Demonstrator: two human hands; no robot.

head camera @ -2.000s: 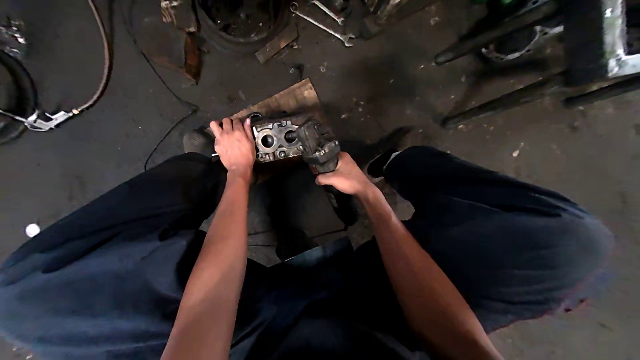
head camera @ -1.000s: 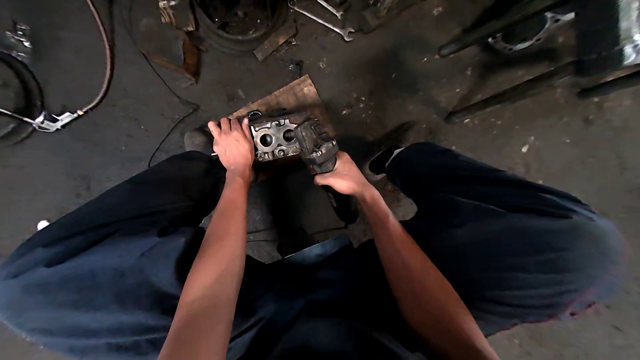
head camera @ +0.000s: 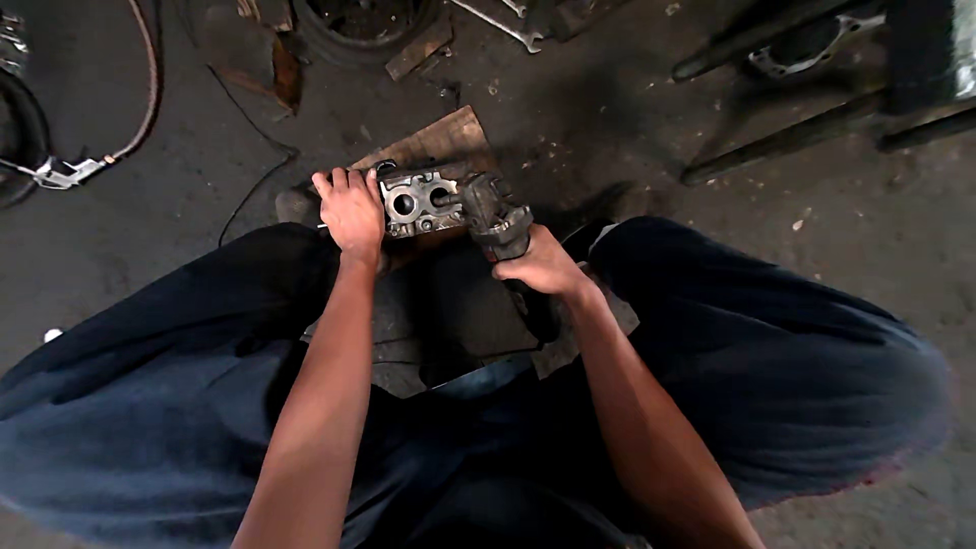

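Observation:
A metal engine part with two large round bores (head camera: 415,217) lies on a wooden board (head camera: 450,141) between my feet. My left hand (head camera: 352,210) rests over its left end, fingers bent over the far edge. In my right hand (head camera: 543,263) is a dark angle grinder-like power tool (head camera: 496,213), gripped by its body. The tool's head is at the right end of the part, and its tip reaches the right bore; whether it touches the metal I cannot tell.
Open-end wrenches (head camera: 503,27) and a round wheel-like part (head camera: 366,30) lie beyond the board. At left are a hose with a metal fitting (head camera: 69,171) and a thin black cable (head camera: 263,137). Dark stand legs (head camera: 778,141) and a metal ring part (head camera: 808,57) are at upper right.

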